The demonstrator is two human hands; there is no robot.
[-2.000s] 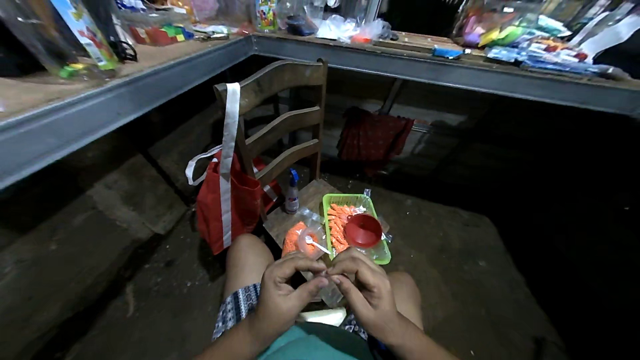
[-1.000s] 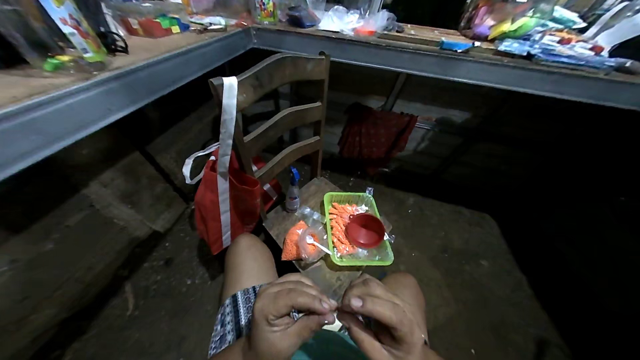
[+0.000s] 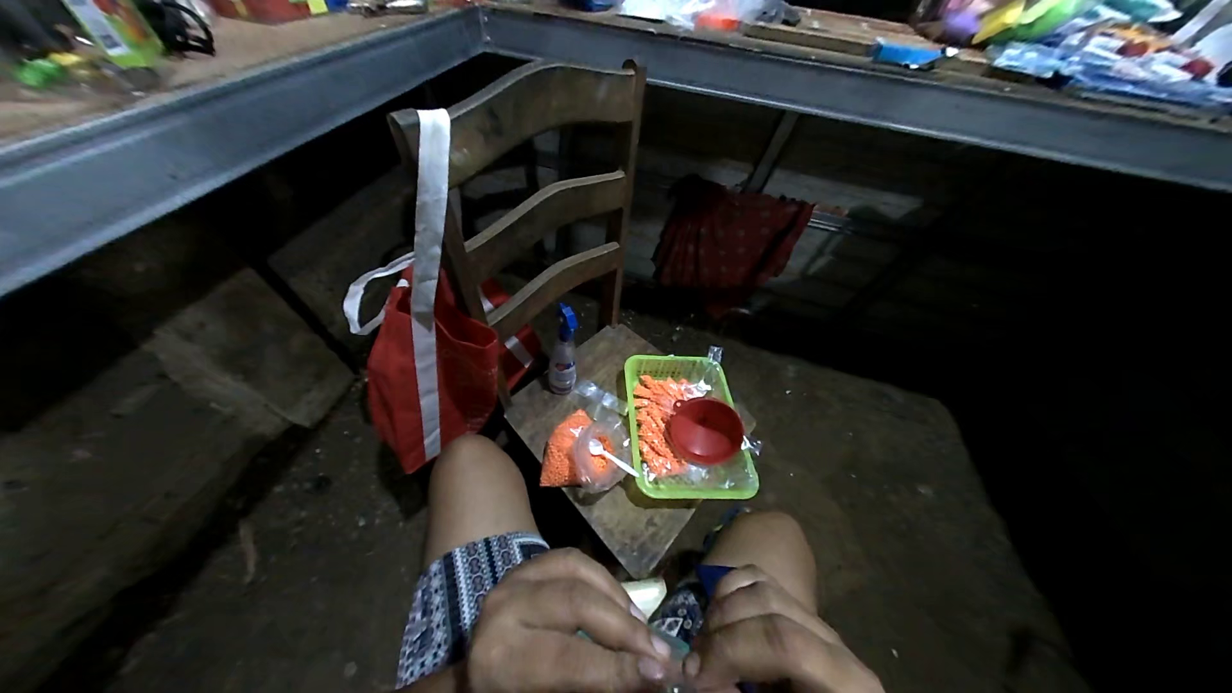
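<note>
My left hand (image 3: 573, 626) and my right hand (image 3: 775, 640) meet low in the view, over my lap. Both pinch a small piece of clear plastic (image 3: 676, 650) between thumbs and fingertips; its full shape is hidden. Beyond them, on the wooden chair seat (image 3: 640, 539), lies an open plastic bag of orange pellets (image 3: 568, 450) with a white plastic spoon (image 3: 613, 457) in its mouth. Right of it a green plastic basket (image 3: 693, 493) holds several small clear bags of orange pellets (image 3: 656, 423) and a red plastic bowl or funnel (image 3: 705, 431).
A spray bottle (image 3: 563, 351) with a blue head stands at the seat's back left. A red tote bag (image 3: 433, 366) hangs from the chair back (image 3: 544, 96). Metal-edged tables (image 3: 818, 72) with packets run along the left and far side. A red cloth (image 3: 731, 236) hangs beneath.
Both hands have moved lower in the view, still together at the fingertips. The basket, the pellet bag and the spoon stay where they were.
</note>
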